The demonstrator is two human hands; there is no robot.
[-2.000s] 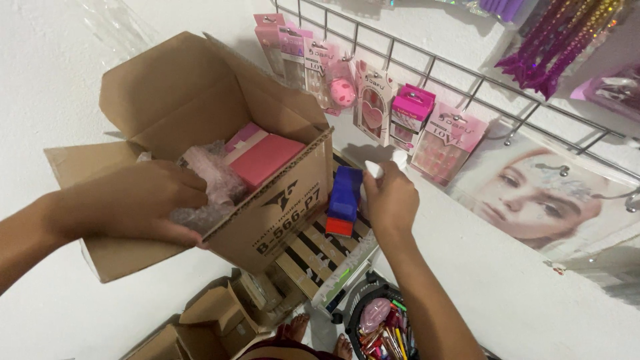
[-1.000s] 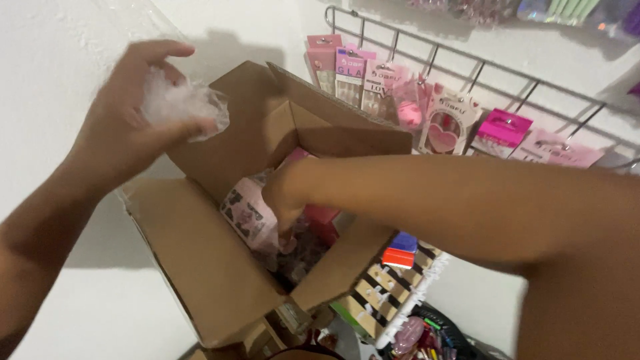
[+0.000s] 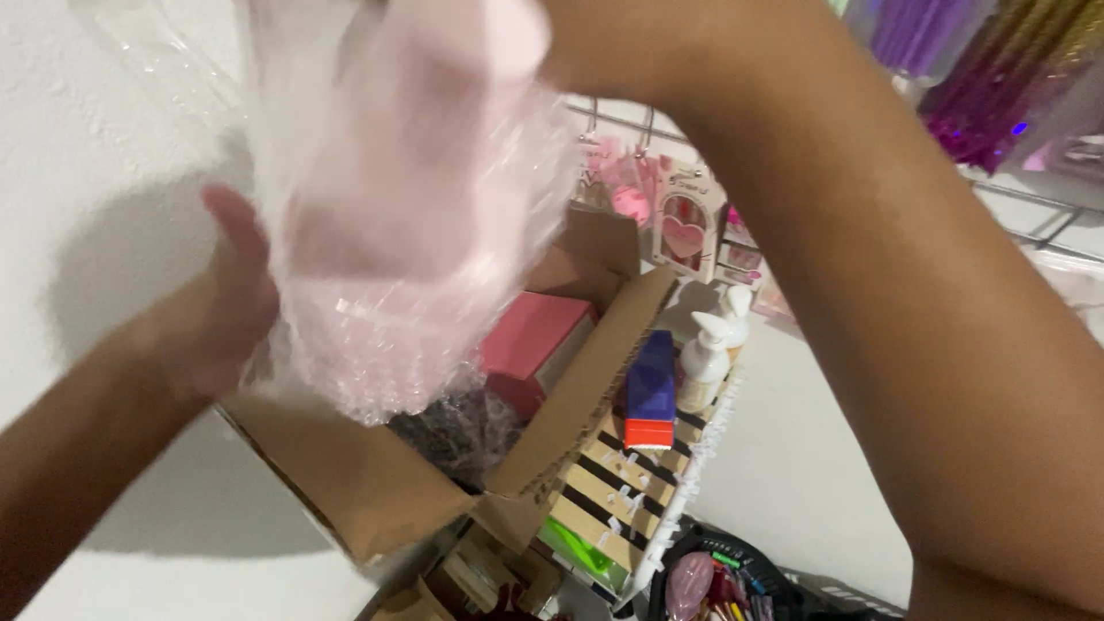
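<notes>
A pink item in clear bubble wrap point(image 3: 405, 224) is raised over the open cardboard box point(image 3: 345, 474), large and blurred near the camera. My left hand point(image 3: 228, 302) is at the left side of the wrap, thumb apart from it; the fingers are hidden behind the wrap. My right arm reaches across from the right to the top of the wrapped item, where my right hand is mostly out of the frame or hidden, so its grip cannot be seen. Inside the box lie a pink box point(image 3: 539, 336) and crumpled clear wrap point(image 3: 466, 431).
Right of the box, a slatted wooden shelf point(image 3: 604, 500) holds a blue and red box point(image 3: 651, 388) and white pump bottles point(image 3: 703, 366). Pink packs point(image 3: 684, 224) hang on a wire rack. Below are a black basket point(image 3: 716, 543) of small items and more cardboard point(image 3: 483, 569).
My right hand was down inside the box a second ago; the pink wrapped item is now up above it. The clear wrap seen in my raised left hand is no longer plainly visible there.
</notes>
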